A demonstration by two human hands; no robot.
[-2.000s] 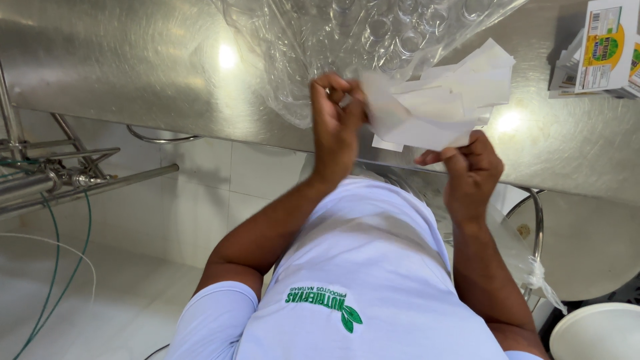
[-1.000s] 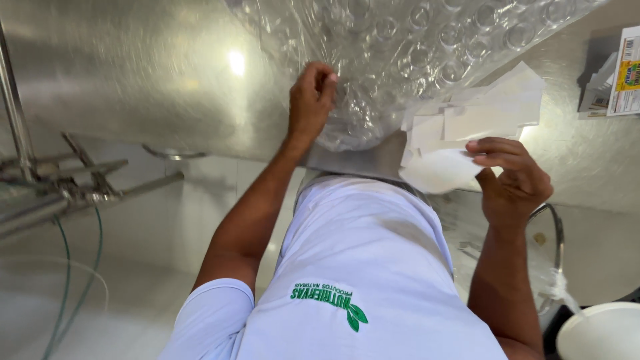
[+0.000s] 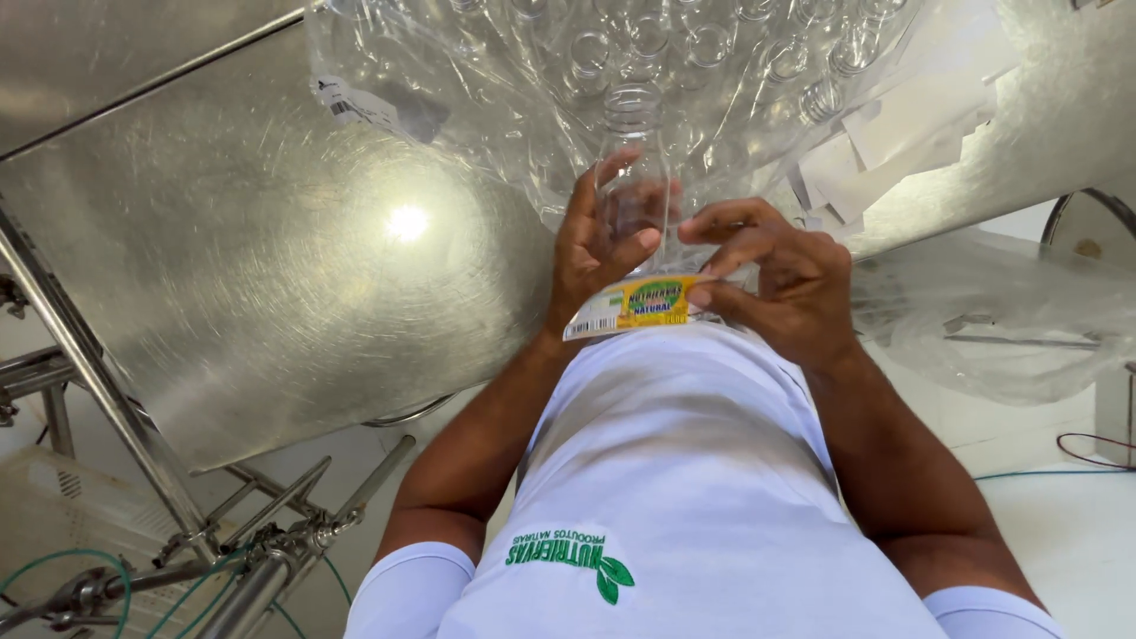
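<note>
My left hand [image 3: 603,231] is closed around a clear plastic bottle [image 3: 632,182], which stands out from the bag with its open threaded neck pointing away from me. Between the fingers of my right hand [image 3: 754,266] is a printed yellow and white label [image 3: 643,304], held by its right end close below the bottle. The label is curved, and whether it touches the bottle cannot be told. Just beyond both hands lies a large clear plastic bag [image 3: 524,98] full of similar bottles.
Loose papers [image 3: 905,133] lie in a pile on the steel table [image 3: 266,266], right of the bag. Metal pipes and a valve frame [image 3: 275,559] with green hoses stand at the lower left. Clear plastic sheeting [image 3: 1003,328] hangs at the right, past the table's edge.
My left hand, holding nothing one second ago, now has a bottle in it. The label's printed side now shows in my right hand. The view has shifted a lot.
</note>
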